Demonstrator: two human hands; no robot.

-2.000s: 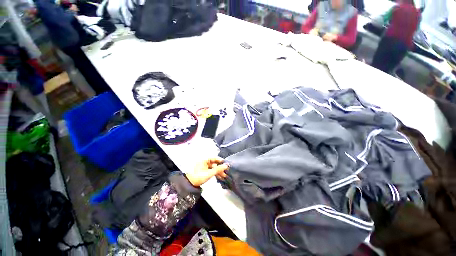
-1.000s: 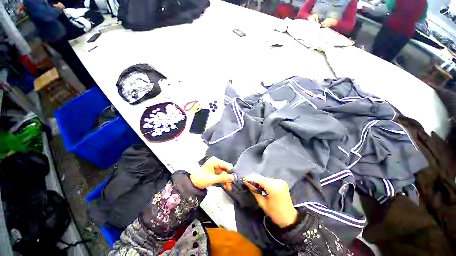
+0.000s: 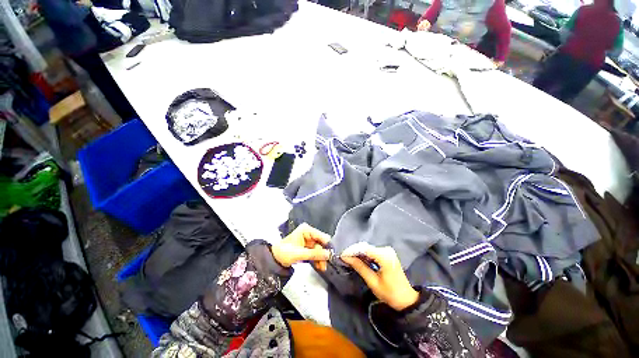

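Note:
The grey garment with white striped trim lies heaped in front of me and hangs over the near table edge. My left hand pinches its edge at the near side of the heap. My right hand is just right of it, fingertips closed on the same bit of grey cloth. The fingertips of both hands nearly meet. Any needle, thread or small part between them is too small to tell. The round tray with red rim and whitish discs lies left, beside the black phone and the red-and-yellow-handled snips.
A black bag of small pale parts lies beyond the tray. Dark dots lie above the phone. Blue bins and dark garments are at left. Brown garments are at right. People stand or sit at the far side.
My right hand has come in from out of view and joined my left hand at the cloth edge. In the last second both hands have barely shifted.

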